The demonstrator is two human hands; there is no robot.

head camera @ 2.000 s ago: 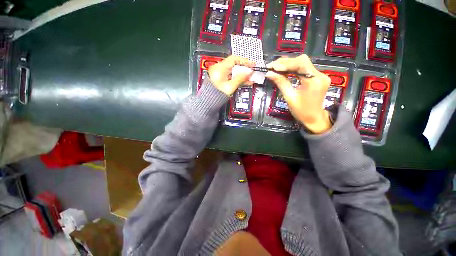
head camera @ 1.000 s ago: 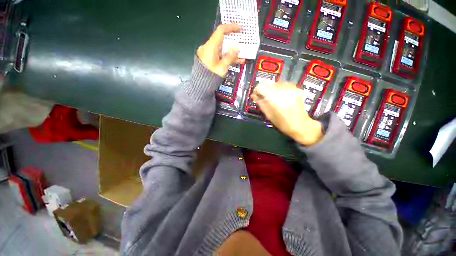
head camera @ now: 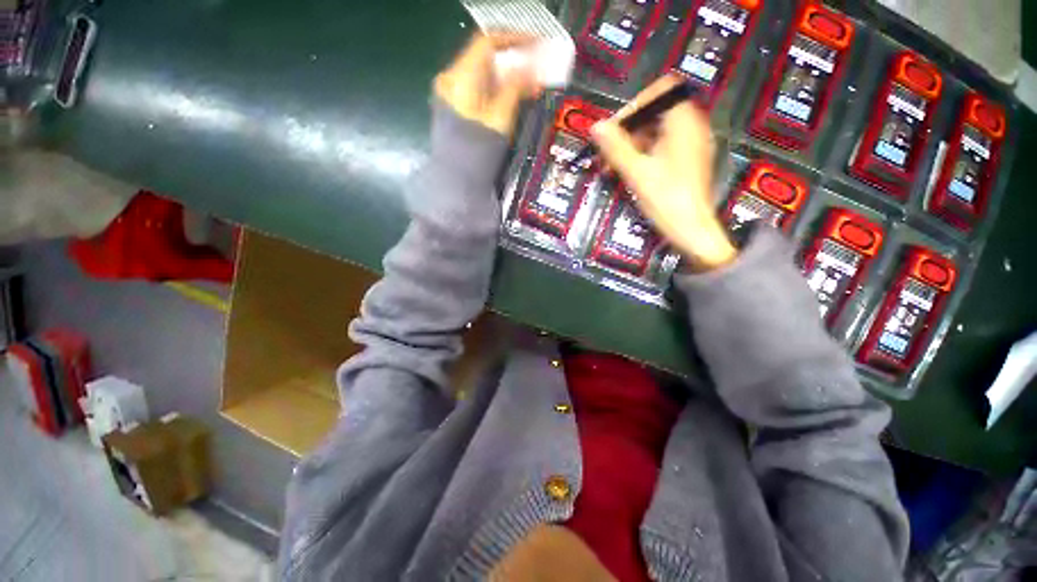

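My left hand [head camera: 483,85] grips the small-label sheet [head camera: 544,51], a white paper with rows of marks, above the tray's upper left corner. My right hand [head camera: 671,171] is blurred and holds the black tweezers [head camera: 657,109], their tip pointing down-left near a red-and-black unit [head camera: 560,171] in the front row. Whether a sticker is at the tip cannot be told. The clear blister tray [head camera: 637,284] lies tilted in view on the dark-green bench, with red units in two rows. My right hand partly covers a front-row unit.
The dark-green bench [head camera: 284,125] runs across the view. A white paper piece [head camera: 1014,381] is at its right. Below the bench edge are an open cardboard box [head camera: 290,341], a red cloth [head camera: 148,241], a red case [head camera: 51,375] and a small brown box [head camera: 159,460].
My hands parted from their meeting above the tray. My left hand took the label sheet up and left; my right hand brought the tweezers over the front-row units. The view has turned.
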